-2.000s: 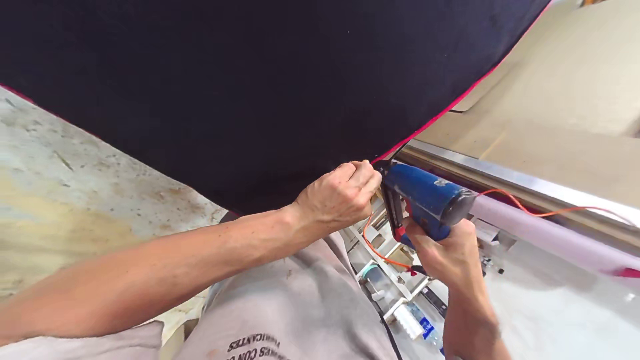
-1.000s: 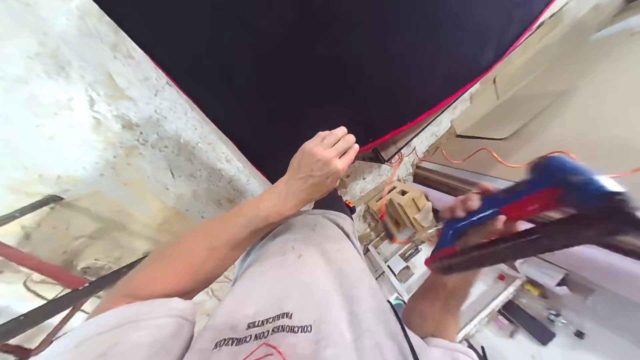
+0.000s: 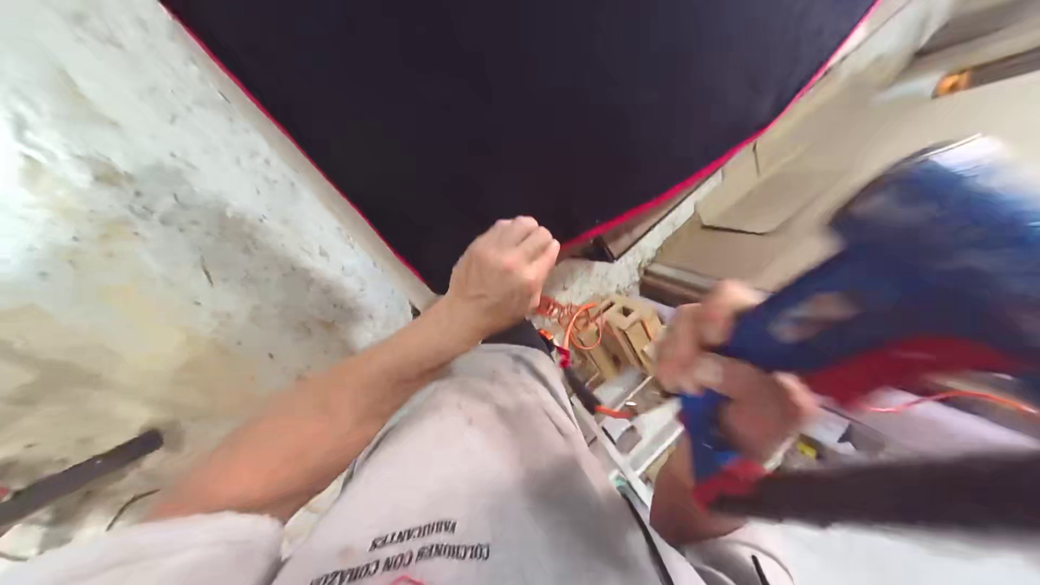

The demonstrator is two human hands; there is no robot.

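Note:
A dark fabric-covered panel (image 3: 520, 114) with red edging fills the top middle. My left hand (image 3: 505, 268) is closed on its near edge, close to the corner, with the fingertips hidden. On the right, my right hand (image 3: 731, 366) grips the handle of a blue and red pneumatic stapler (image 3: 910, 276), which is blurred by motion and held away from the panel. An orange air hose (image 3: 951, 396) shows beside the tool.
Below the panel's right edge stand notched wooden pieces (image 3: 621, 325) beside a coiled orange hose (image 3: 581, 325). A beige board surface (image 3: 861, 179) lies at the right. A dark bar (image 3: 81, 475) sticks in at lower left, over the stained floor.
My right hand has moved the stapler from the panel's edge, beside my left hand, out to the right. My left hand stays at the panel's near edge. The view has shifted.

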